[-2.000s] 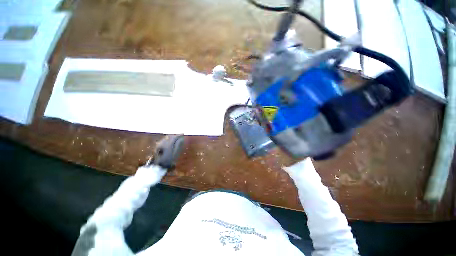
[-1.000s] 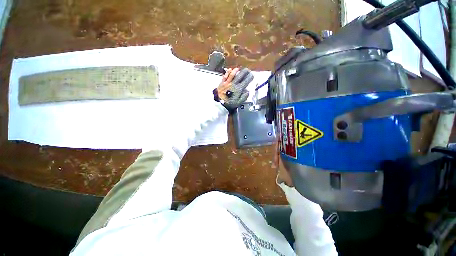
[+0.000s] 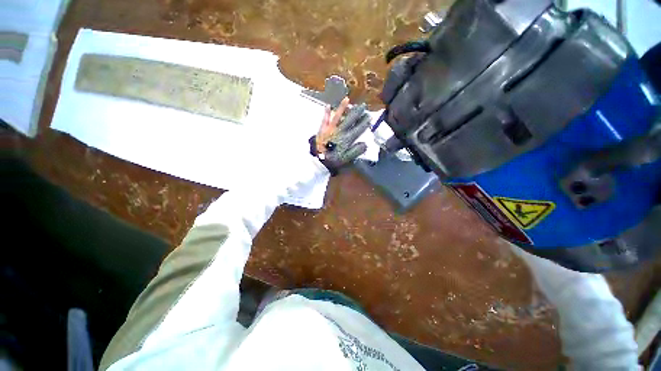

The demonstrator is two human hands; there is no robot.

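Observation:
The white fabric lay (image 3: pixel 167 145) lies on the brown table, with a flat grey-brown metal bar (image 3: pixel 165 85) on it. A silver clamp (image 3: pixel 335 90) sits at its notched narrow end. My left hand (image 3: pixel 341 138), in a grey mesh glove with some fingers bare, lies flat on the narrow end with its fingers apart. The blue and grey cutting machine (image 3: pixel 522 123) fills the right side. Its base plate (image 3: pixel 402 181) is beside my left fingertips at the fabric's end. My right hand is hidden behind the motor body; only its white sleeve shows.
Another white stack with a small grey weight (image 3: pixel 11 46) lies at the upper left of the brown table (image 3: pixel 377 253). White pieces (image 3: pixel 641 22) show at the upper right. A pale roll (image 3: pixel 649 326) is at the right edge. Dark floor shows at the lower left.
Since two seconds ago, my left hand has moved from the table's front edge onto the fabric's narrow end. The machine looks larger and its motor is turned differently. The view has tilted since one second ago.

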